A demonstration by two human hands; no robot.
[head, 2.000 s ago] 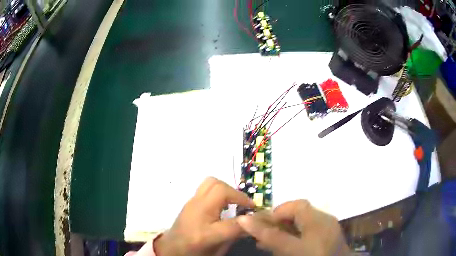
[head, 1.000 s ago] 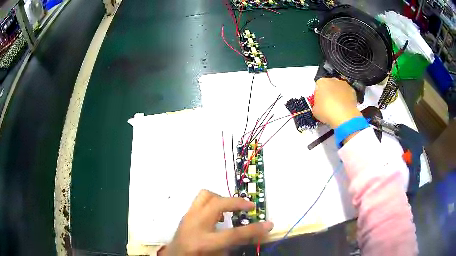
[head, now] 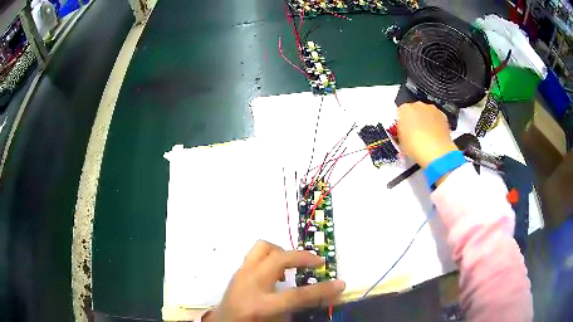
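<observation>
The circuit board panel (head: 319,219) lies component side up on white sheets, with red and black lead wires rising from its far end. My left hand (head: 267,283) holds its near end, finger and thumb across the board. My right hand (head: 424,135), with a blue wristband, is over the red lead wires (head: 394,130); they are mostly hidden under it, and its fingertips are too, so I cannot tell its grip. The banded black lead wires (head: 378,146) lie just left of it.
The fan (head: 443,60) stands at the back right. Dark tweezers (head: 403,176) and a soldering gun (head: 516,188) with an orange trigger lie right. A smaller wired board (head: 318,68) lies beyond the sheets. More boards (head: 352,6) sit at the far edge. A pale conveyor edge (head: 85,214) runs left.
Since two seconds ago, my right hand has moved from the board's near end to the red wires. My left hand has stayed at the board. In the last second little has moved.
</observation>
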